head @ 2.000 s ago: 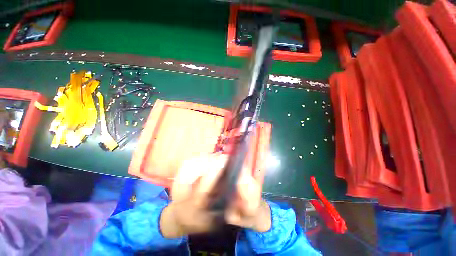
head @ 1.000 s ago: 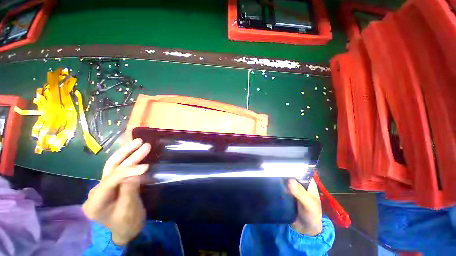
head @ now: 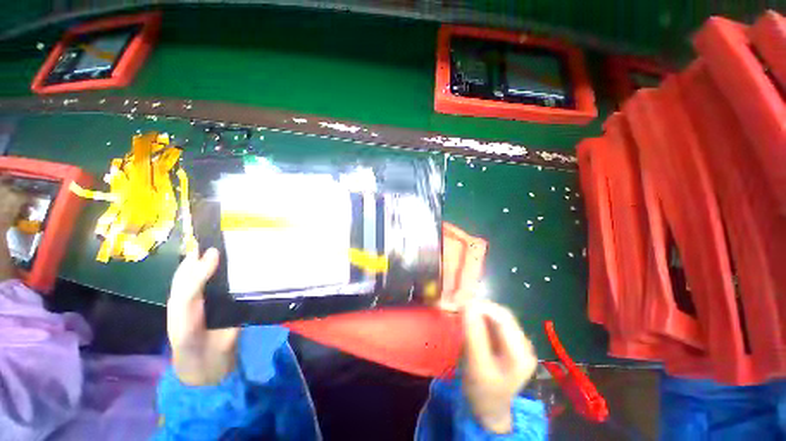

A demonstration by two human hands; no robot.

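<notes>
The tablet unit [head: 284, 250] is held above the bench with its open inside facing me. A bright white area and yellow strips show in it. My left hand [head: 202, 314] grips its lower left edge. The orange-red foam tray [head: 388, 338] lies under and behind the tablet, which hides most of it. My right hand [head: 495, 357] is off the tablet, at the tray's front right corner. Its fingers are bent together and blurred, and I cannot tell if they grip the tray.
Yellow flex cables [head: 142, 198] lie left. Black cabled parts [head: 228, 138] are mostly hidden behind the tablet. Trayed tablets stand on the conveyor [head: 345, 77]. Stacked foam trays [head: 638, 232] lean at right. A red-handled tool [head: 582, 392] lies near the front edge. A person's purple sleeve [head: 39, 362] is at left.
The tablet has turned from its glossy front to its open inside and moved up and left. My right hand has let go of it. My left hand still holds it.
</notes>
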